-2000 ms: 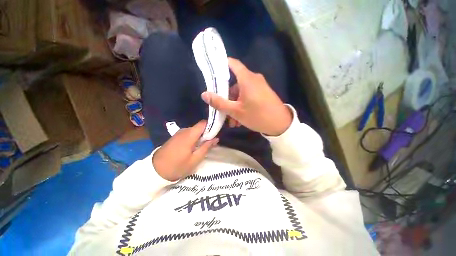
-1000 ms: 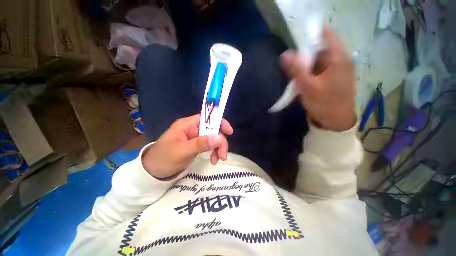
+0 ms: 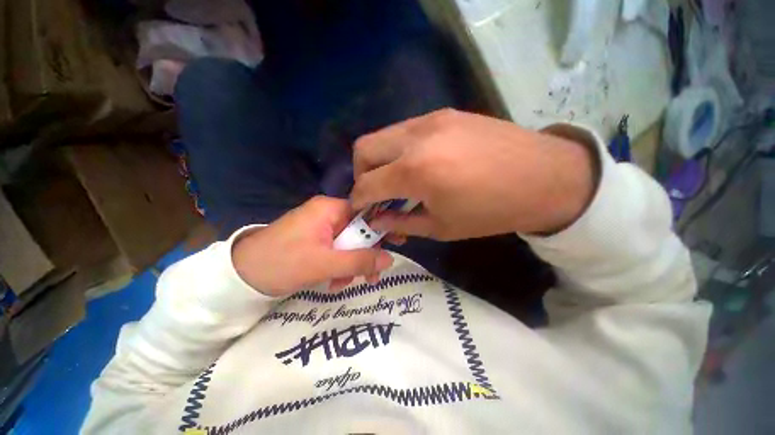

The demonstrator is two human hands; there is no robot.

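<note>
My left hand [image 3: 297, 248] holds the white housing half [image 3: 357, 237] over my lap. Its narrow end shows between thumb and fingers, with two tiny dark holes. My right hand [image 3: 459, 174] is bent over the rest of the housing, fingertips down at its open inside. A bit of dark wire shows at the fingertips. The right hand covers most of the housing, and the battery cannot be seen. Whether the right fingers pinch a wire or the housing cannot be told.
The pale bench [image 3: 544, 98] is at the upper right, with a white tape roll [image 3: 698, 121], blue-handled nippers [image 3: 621, 143] and a purple electric screwdriver [image 3: 685, 183] partly behind my right sleeve. Brown cardboard boxes [image 3: 127, 191] stand at the left on the blue floor [image 3: 59, 374]. A long white piece [image 3: 580, 32] lies on the bench.
My right hand has come back from the bench side to the housing and no longer holds the white piece. The blue cell and wires, seen before, are now covered. The view has shifted.
</note>
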